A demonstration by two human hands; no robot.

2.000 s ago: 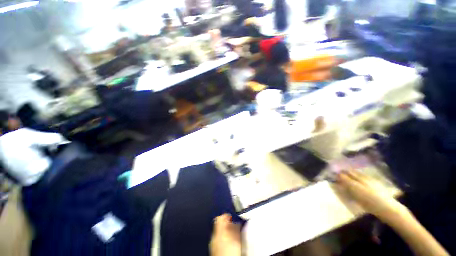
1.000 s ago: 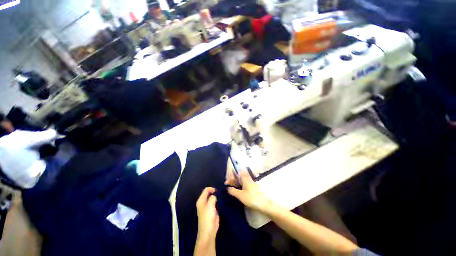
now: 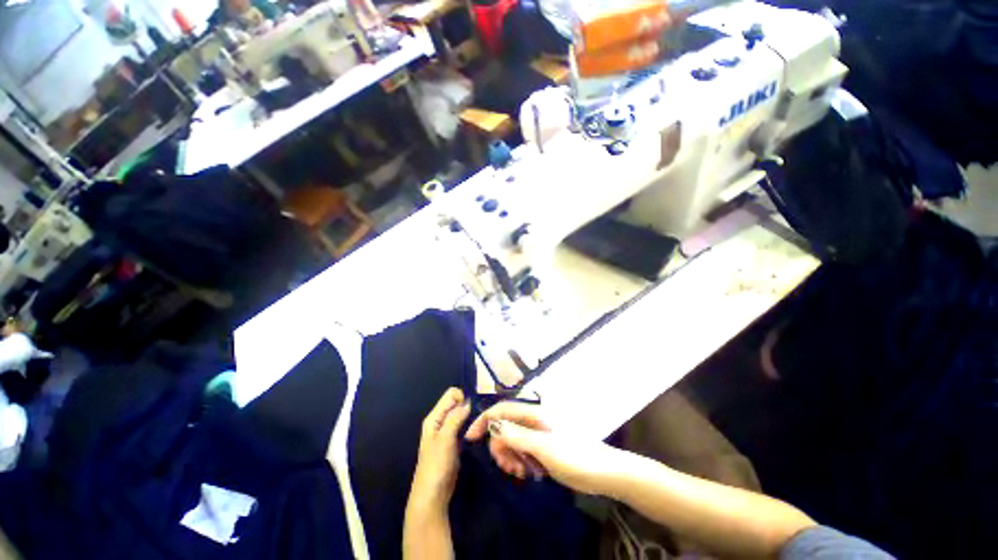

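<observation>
A dark navy cut panel lies on the left part of the white machine table, its upper end beside the needle area. My left hand holds the panel's right edge at the table's front. My right hand is just right of it, fingers curled over the dark cloth edge. A small dark, shiny spot shows at its fingers; whether it is a tool cannot be told. The navy garment body lies bunched at the left, with a white patch on it.
The white JUKI machine stands behind my hands. A flat black rectangle and a pinkish thing lie under its arm. An orange-and-white box is behind it. Dark cloth hangs at the right. A wooden stool stands beyond.
My right hand has come from under the machine arm to the cloth edge beside my left hand, then slightly lower, with its fingers curled. The view has shifted right and the machine sits further left.
</observation>
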